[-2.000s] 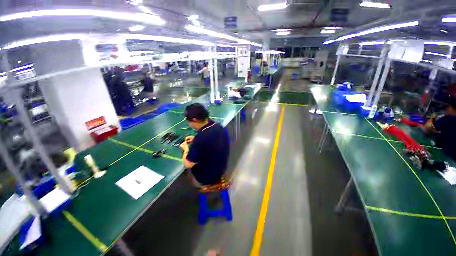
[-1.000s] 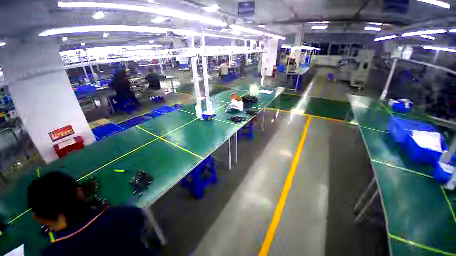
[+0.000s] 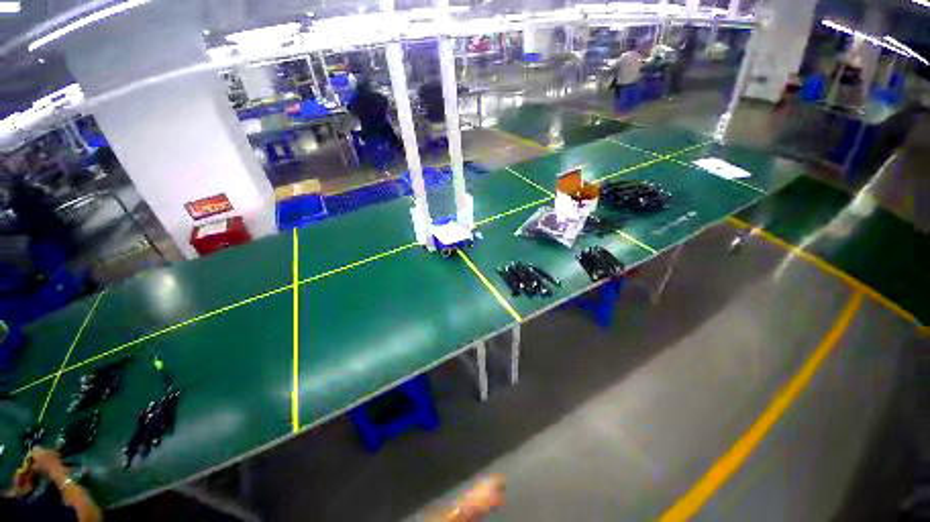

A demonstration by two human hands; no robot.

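Observation:
One hand, apparently my left hand [image 3: 477,500], shows small and blurred at the bottom edge, over the floor. Its fingers are too unclear to tell whether it holds anything. My right hand is not in view. On the green bench [image 3: 377,316], two groups of short black cable assemblies [image 3: 527,278] lie near the front edge. A larger black heap [image 3: 634,195] lies behind them. Beside it are an open white carton [image 3: 576,194] with a raised orange-brown lid and a crumpled clear bag [image 3: 551,226] with dark contents.
Another person's hands [image 3: 46,467] are at lower left by more black cable groups [image 3: 153,423]. White uprights [image 3: 408,143] rise from the bench beside a small blue box [image 3: 449,237]. Blue stools [image 3: 396,411] stand under the bench. A white sheet [image 3: 722,168] lies at its far end.
The view has come forward along the aisle and turned left toward the bench. The seated person is now mostly out of view at lower left. The blurred hand has come in at the bottom.

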